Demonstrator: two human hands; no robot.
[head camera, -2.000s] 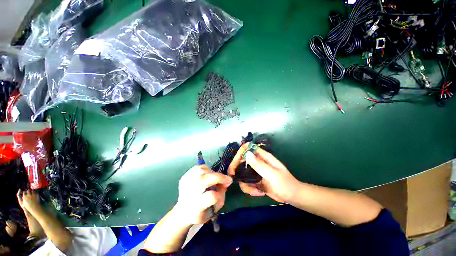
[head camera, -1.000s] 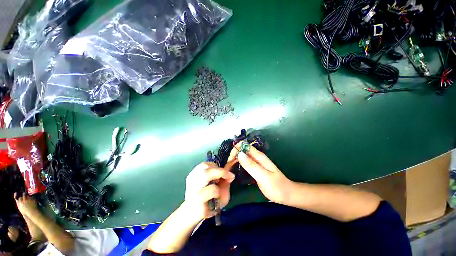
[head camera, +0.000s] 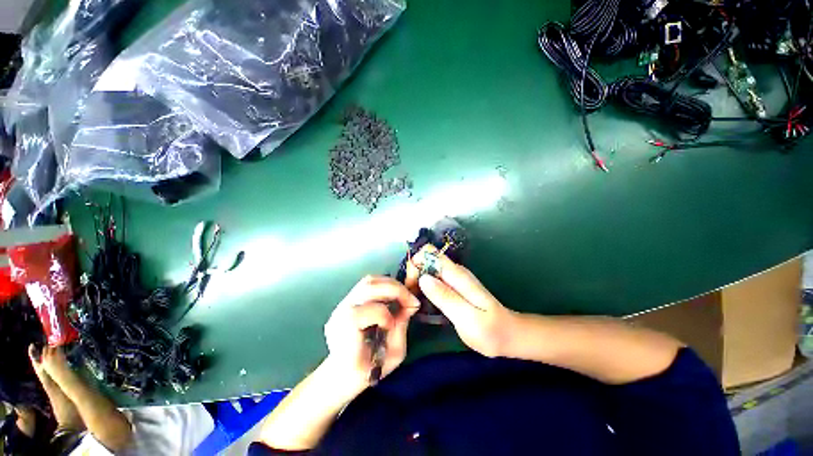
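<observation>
My right hand (head camera: 477, 312) holds a small green circuit board (head camera: 430, 264) between thumb and fingers, near the bench's front edge. My left hand (head camera: 364, 325) is just left of it, closed around a dark slim tool (head camera: 376, 347), perhaps a screwdriver or pliers; its fingertips are near the board. A black cable bundle (head camera: 453, 235) shows just behind my right fingertips. Whether my left fingertips also pinch a small part cannot be told.
Dark grey small parts (head camera: 364, 158) lie mid-table. Pale-handled pliers (head camera: 207, 260) and a black cable heap (head camera: 134, 321) lie left. Clear bags (head camera: 241, 71) are back left, a red bag (head camera: 43, 283) far left. Boards and cables (head camera: 682, 76) lie back right. Another person's hands (head camera: 55, 374) show lower left.
The blue end of the tool in my left hand no longer shows. Both hands stay close together at the board. The view has shifted slightly, moving the table contents left and up.
</observation>
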